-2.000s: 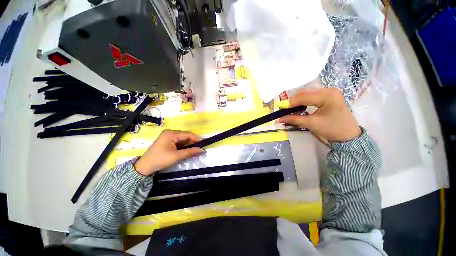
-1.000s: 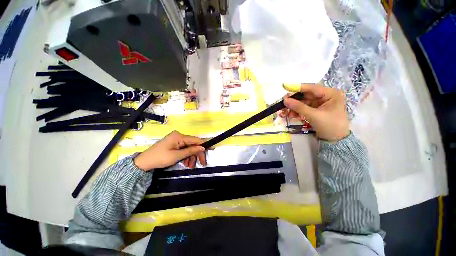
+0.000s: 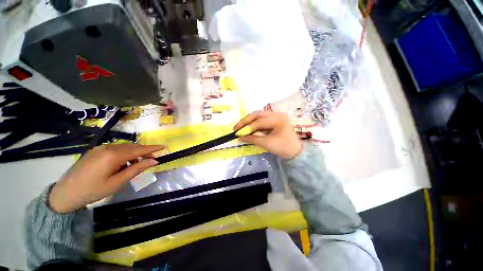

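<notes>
A black webbing strap (image 3: 198, 148) is held nearly level between my two hands, above the yellow-taped table in front of the machine. My left hand (image 3: 108, 172) pinches its left end. My right hand (image 3: 271, 133) pinches its right end; a yellow wrap shows on a right fingertip. Several loose black straps (image 3: 182, 204) lie on clear plastic nearer my lap. The pile of straps with silver rings (image 3: 50, 124) lies left of the machine, partly cut off by the picture's edge.
The dark grey sewing machine head (image 3: 87, 58) stands at the upper left. A white bag (image 3: 267, 53) and silvery hardware in clear plastic (image 3: 328, 79) lie right of it. Red-and-black snips (image 3: 305, 135) lie by my right hand. A blue bin (image 3: 437, 50) is at the far right.
The view has turned right, so things sit further left. My hands are closer together on the strap, which has come down to nearly level. My left hand appears larger.
</notes>
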